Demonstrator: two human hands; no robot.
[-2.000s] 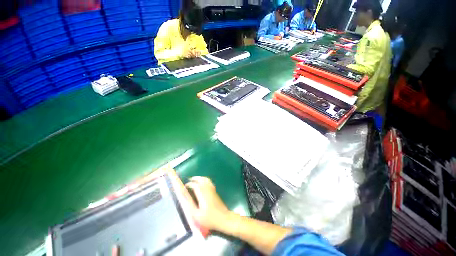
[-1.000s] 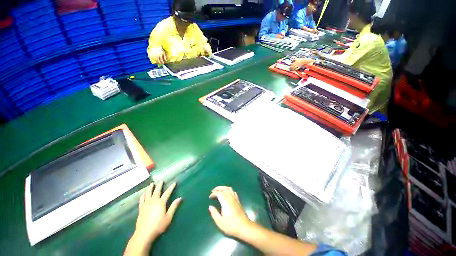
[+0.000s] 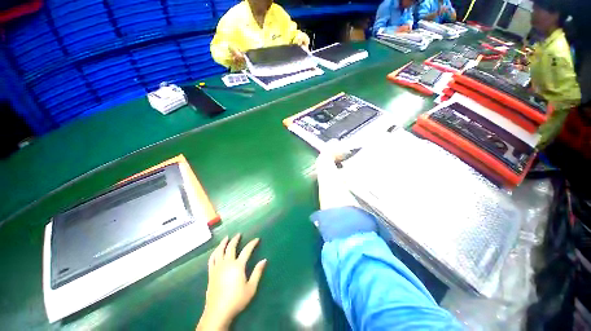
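Note:
A closed laptop unit [image 3: 123, 220], grey vented underside up, lies on a white foam sheet [image 3: 139, 262] over a red-orange pad [image 3: 202, 194] at the left. My left hand [image 3: 230, 278] is right of it over the green bench, fingers apart and empty. My right hand [image 3: 334, 171] is at the near left corner of the whitish stack of covers [image 3: 447, 207]; a small dark edge shows by its fingers, and its grip is unclear. Behind the stack, an open laptop base unit [image 3: 334, 119] with fan and battery lies on its pad.
Open base units on red pads [image 3: 483, 136] are stacked at the right. Clear plastic bags [image 3: 534, 194] and a black liner [image 3: 564, 258] hang beside the cover stack. Across the bench [image 3: 162, 155], a person in yellow [image 3: 259, 32] handles a panel. Blue crates [image 3: 116, 58] stand behind.
My right hand has moved forward from the bare bench to the cover stack. My left hand stays low over the bench, shifted slightly right in view. The person in yellow opposite now lifts a panel.

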